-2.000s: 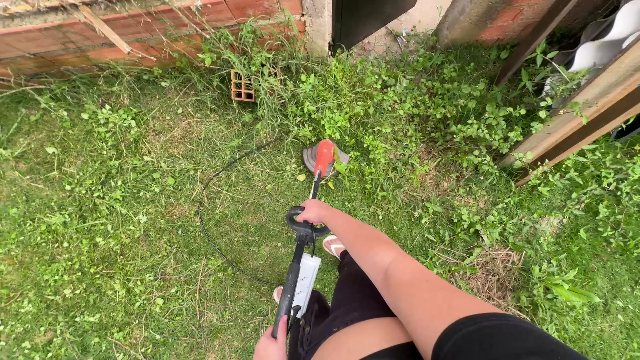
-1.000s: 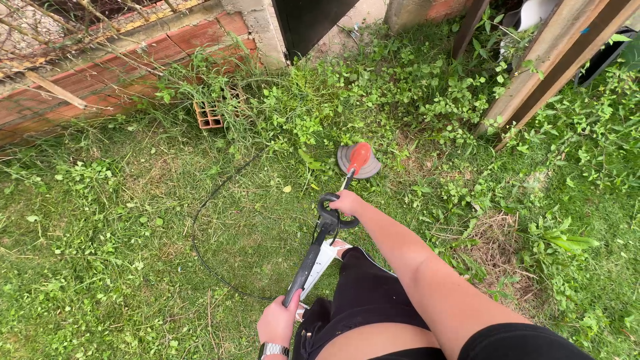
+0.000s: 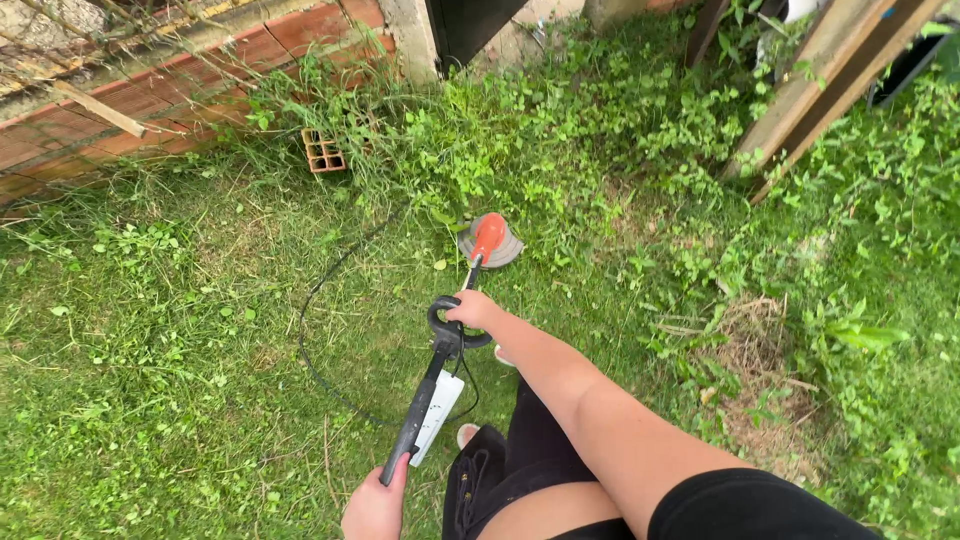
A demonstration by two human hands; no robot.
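An electric string trimmer (image 3: 490, 236) with an orange motor head and a grey guard is held low over the grass, its head in front of my feet. My right hand (image 3: 475, 310) grips the black loop handle on the shaft. My left hand (image 3: 377, 501) is closed around the lower end of the black rear handle. A white power strip (image 3: 437, 417) hangs beside that handle, with a black cable (image 3: 303, 330) curving from it over the grass to the left. The cutting line cannot be made out.
Leafy weeds grow ahead along a brick wall (image 3: 217, 71) and a concrete post (image 3: 411, 41). A hollow clay brick (image 3: 324, 152) lies among them. Wooden beams (image 3: 817, 90) lean at the upper right. Dry clippings (image 3: 757, 360) lie on the right, and my feet stand close behind the trimmer.
The trimmer head has swung right, then back a little left, against the clay brick and weeds. Both hands have stayed on its handles.
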